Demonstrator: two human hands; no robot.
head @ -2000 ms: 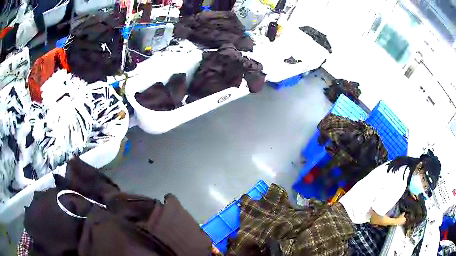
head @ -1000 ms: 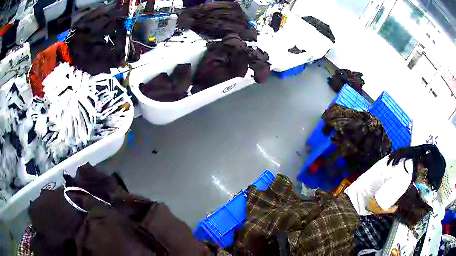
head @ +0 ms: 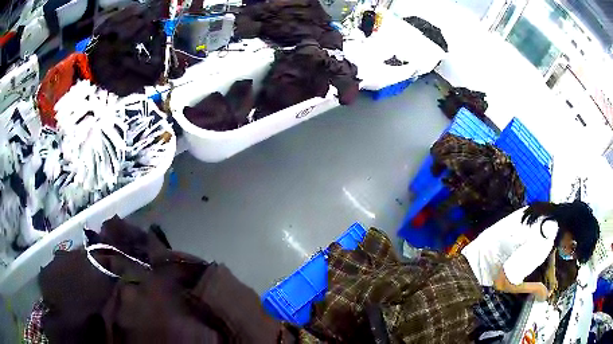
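Note:
A bulky dark brown garment bundle (head: 161, 295) lies at the lower left, close to the camera. A white cord or loop (head: 111, 261) curves over its upper left part. A brown-green plaid garment (head: 417, 292) with thin pale checks lies at the bottom right of centre, its top end over a blue crate (head: 306, 285). A small patch of red-white check shows at the lower left edge. Neither of my hands can be seen; whether they are under the cloth or out of the picture cannot be told.
A white trough (head: 222, 148) holds dark brown pieces. Another trough (head: 87, 215) at left holds black and white pieces. Blue crates (head: 527, 161) stand at right, with plaid cloth (head: 477, 171). A person in a white top (head: 504, 248) and mask works at the far right. Grey floor lies between.
The view has shifted slightly. The brown bundle and plaid garment have stayed much the same. The seated person's head and arms have moved over the work at right.

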